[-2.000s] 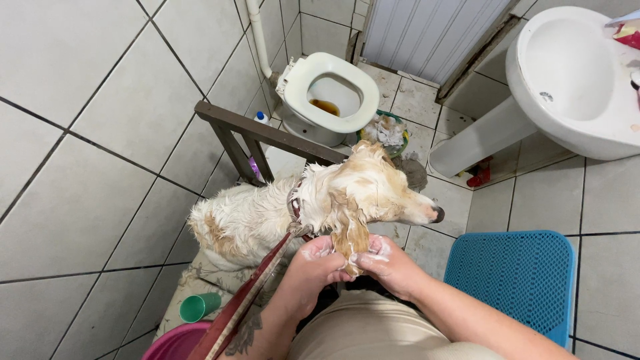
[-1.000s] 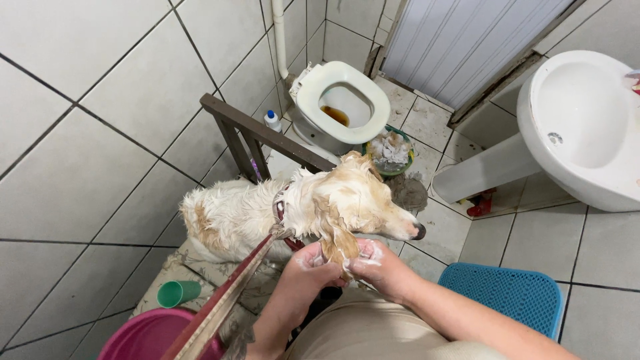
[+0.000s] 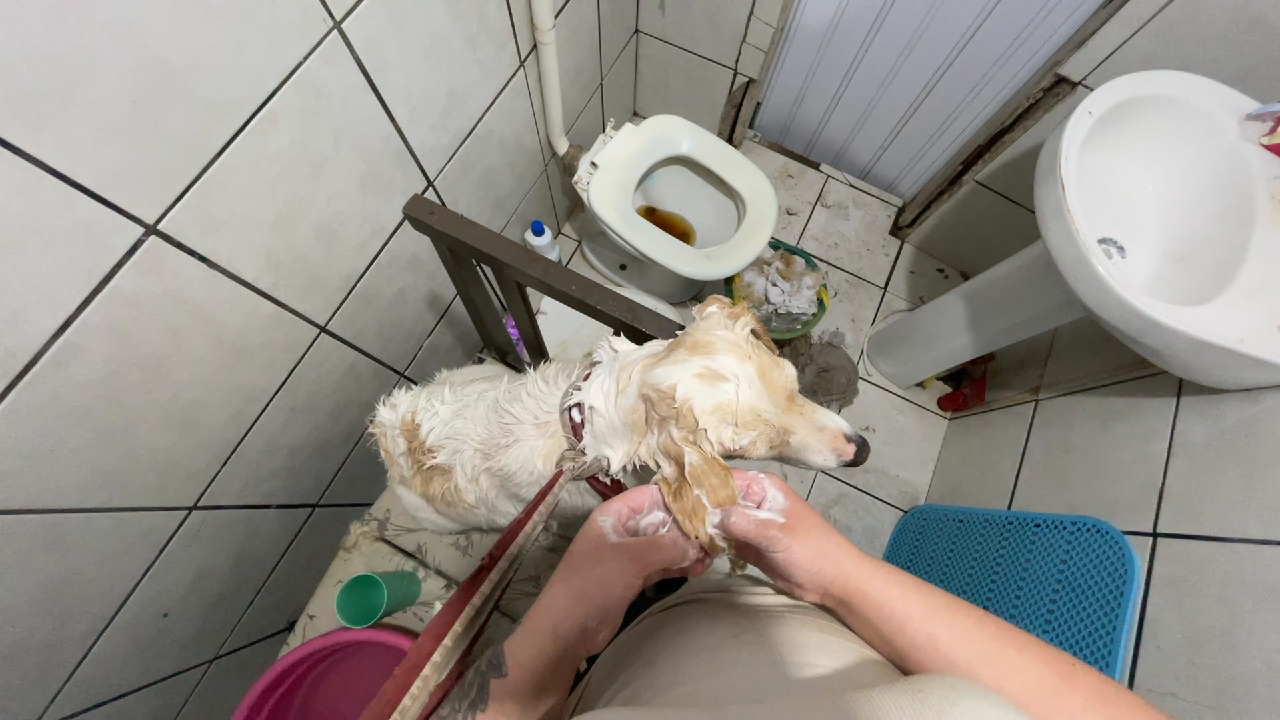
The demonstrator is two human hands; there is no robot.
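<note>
A wet cream-coloured dog (image 3: 480,430) stands side-on below me, its head turned to the right. My left hand (image 3: 640,530) and my right hand (image 3: 775,525), both with white lather on them, grip the dog's tan ear (image 3: 690,475) from its two sides near the tip. A red collar (image 3: 573,410) circles the dog's neck. From it a red and beige leash (image 3: 480,600) runs down toward the bottom edge, passing left of my left forearm.
Beyond the dog are a dark rail (image 3: 540,270), a white bottle (image 3: 541,240), a toilet (image 3: 610,200) and a waste basket (image 3: 822,300). A pedestal sink (image 3: 1070,240) and blue perforated plastic seat (image 3: 1010,580) are right; a green cup (image 3: 378,598) and pink basin (image 3: 270,685) lower left.
</note>
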